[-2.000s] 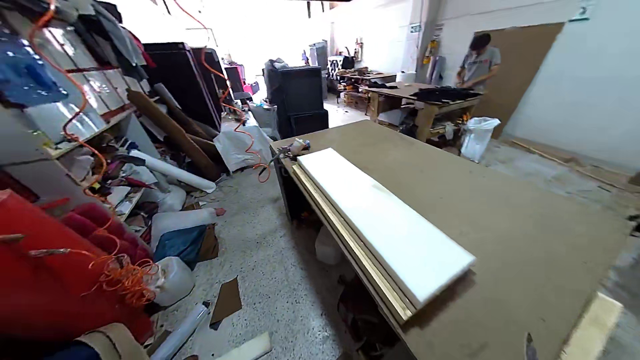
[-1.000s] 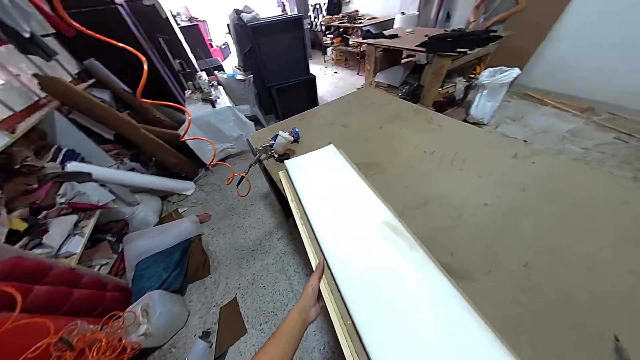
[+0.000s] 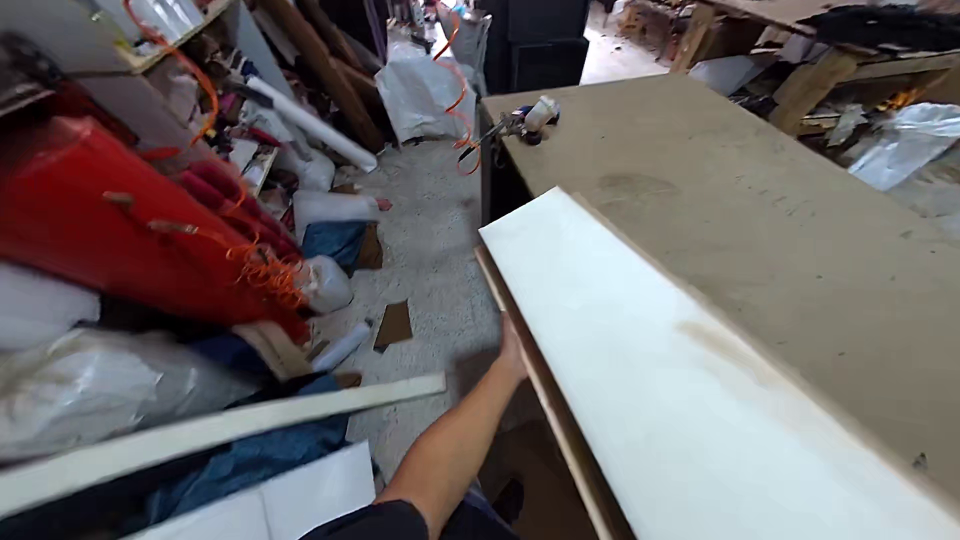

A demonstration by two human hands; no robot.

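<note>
My left hand [image 3: 513, 346] grips the near left edge of a long wooden frame [image 3: 551, 405], its fingers hidden beneath or behind the wood. On the frame lies a long white foam slab [image 3: 645, 345] with a brownish stain near its right edge. Frame and slab run along the left side of a large brown worktable [image 3: 810, 217]. A spray gun with a white cup [image 3: 538, 116] rests at the table's far left corner, near a coiled orange air hose [image 3: 454, 90]. My right hand is out of view.
At left a red upholstered piece [image 3: 135, 217] stands near a plastic jug [image 3: 326, 283]. A pale strip [image 3: 225, 424] extends over blue cloth at lower left. Cardboard scraps [image 3: 394, 324] lie on the floor. Another wooden worktable [image 3: 817, 75] stands at far right.
My left hand, absent two seconds ago, is on the frame's edge. The frame and slab have shifted back from the table's far left corner, toward me. The view has swung left and down.
</note>
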